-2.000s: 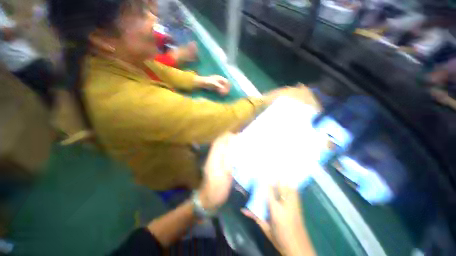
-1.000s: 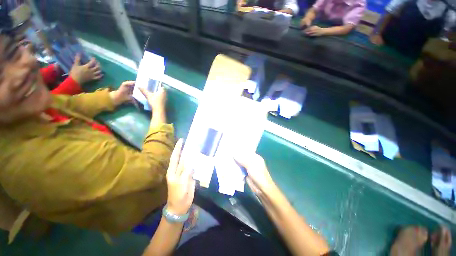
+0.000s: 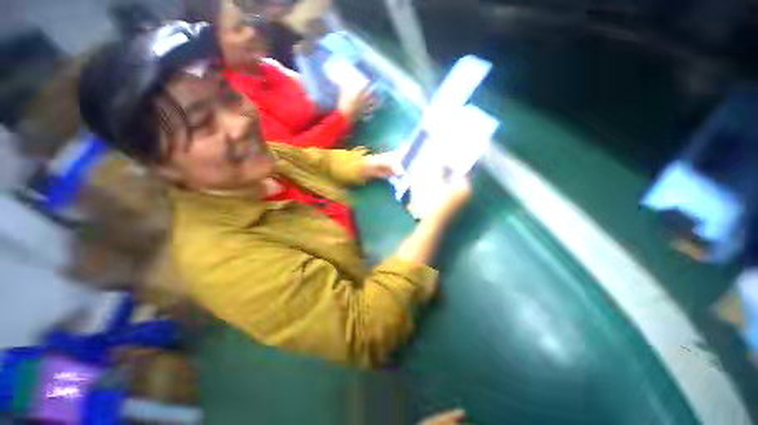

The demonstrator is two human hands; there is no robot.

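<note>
Only a small blurred bit of a hand, which looks like my left hand [image 3: 445, 417], shows at the bottom edge. What it holds, if anything, is hidden. My right hand is out of the picture. The nearest carton in front of me is a white and light-blue folding carton [image 3: 449, 141], overexposed and blurred, with flaps sticking out. The person in the mustard jacket beside me holds it in both hands above the green worktop [image 3: 515, 307].
The person in mustard [image 3: 274, 257] sits close on the left, with a person in red [image 3: 287, 104] beyond. A white rail [image 3: 615, 282] curves along the worktop. Blurred cartons [image 3: 698, 199] lie on the dark green belt at right. Blue and purple items [image 3: 66, 386] show at lower left.
The view has swung left. The carton I held in both hands a second ago and my right hand are out of the picture. The neighbour and their carton appear more central.
</note>
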